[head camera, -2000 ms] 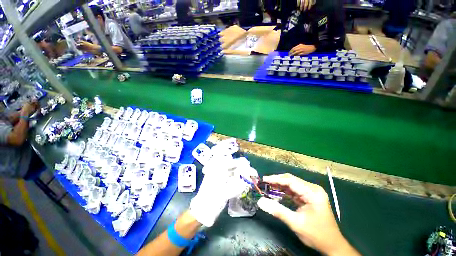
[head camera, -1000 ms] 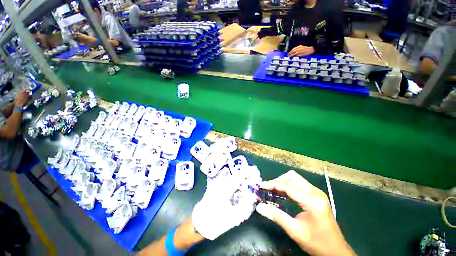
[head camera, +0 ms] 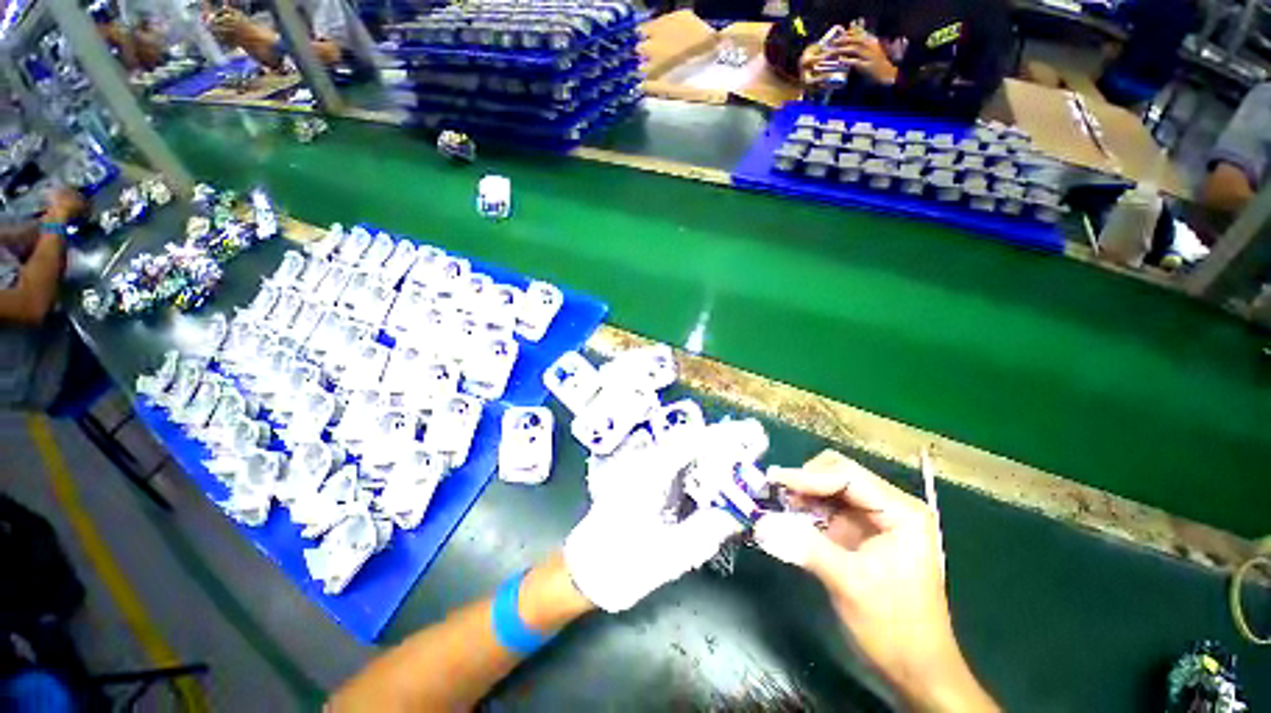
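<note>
My left hand (head camera: 641,522), in a white glove with a blue wristband (head camera: 514,613), holds a white plastic housing (head camera: 729,449) at the lower middle. My right hand (head camera: 871,550) is bare and pinches a small dark circuit board (head camera: 809,507) just right of the housing. Thin dark and coloured lead wires (head camera: 746,490) run between housing and board. The fingers hide most of the board. A loose pile of white housings (head camera: 613,397) lies just beyond my left hand, and a single housing (head camera: 526,444) lies left of it.
A blue tray (head camera: 573,323) with rows of housings is at left. The green belt (head camera: 669,265) runs behind, carrying a white unit (head camera: 494,195). A white stick (head camera: 930,478) lies beyond my right hand. Board assemblies (head camera: 1206,683) sit at lower right. A person works across the belt.
The view has shifted. The housing and board are now held further right and the wires show between them. The white unit on the belt has moved left. The person opposite now has both hands raised together.
</note>
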